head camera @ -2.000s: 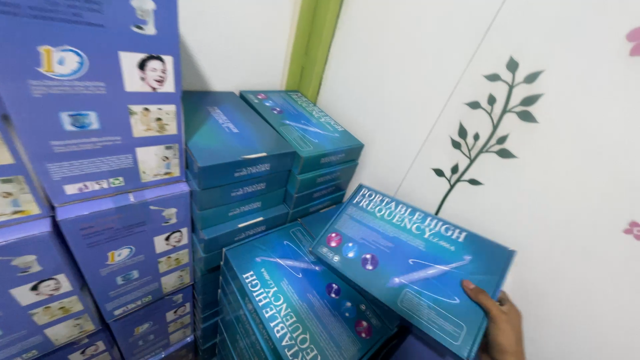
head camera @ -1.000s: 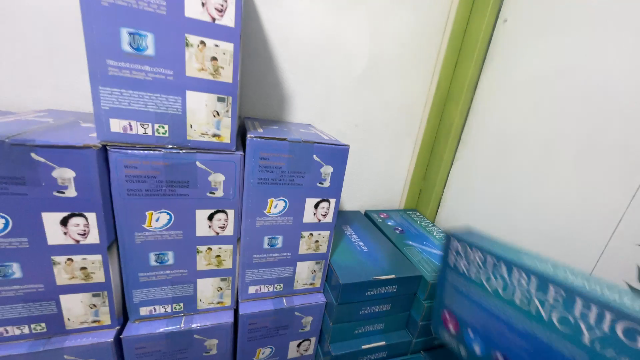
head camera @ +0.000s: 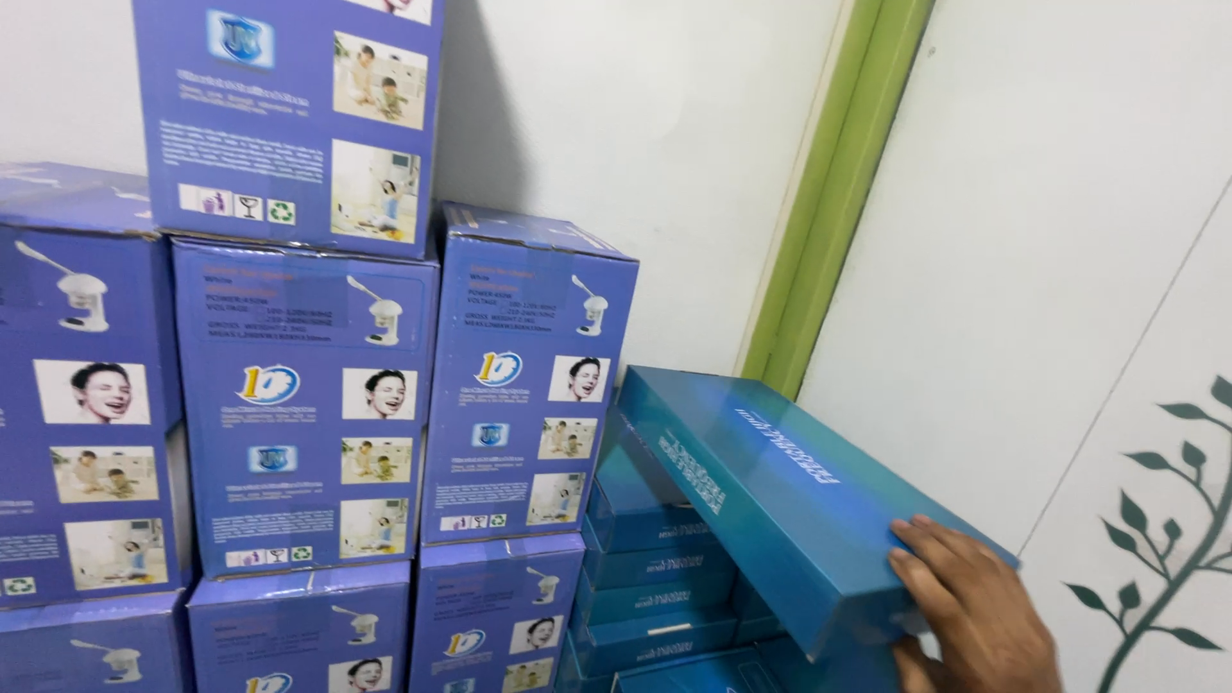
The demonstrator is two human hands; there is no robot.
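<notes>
My right hand point(head camera: 972, 606) grips the near right end of a blue-green cardboard box point(head camera: 789, 462), fingers on top and thumb at the end face. The box is tilted, its far end over a stack of similar blue-green boxes point(head camera: 654, 602) at the lower middle. That far end is close to a tall purple carton point(head camera: 525, 385); whether they touch, I cannot tell. My left hand is not in view.
Purple cartons point(head camera: 303, 404) with printed pictures stand stacked on the left, one carton point(head camera: 289, 115) higher than the others. Behind are a white wall point(head camera: 654, 115) and a green corner strip point(head camera: 837, 192). A plant decal point(head camera: 1174, 549) marks the right wall.
The box in my right hand has been turned and now lies over the blue-green stack; earlier it showed its large printed face, held to the right. The view has swung left.
</notes>
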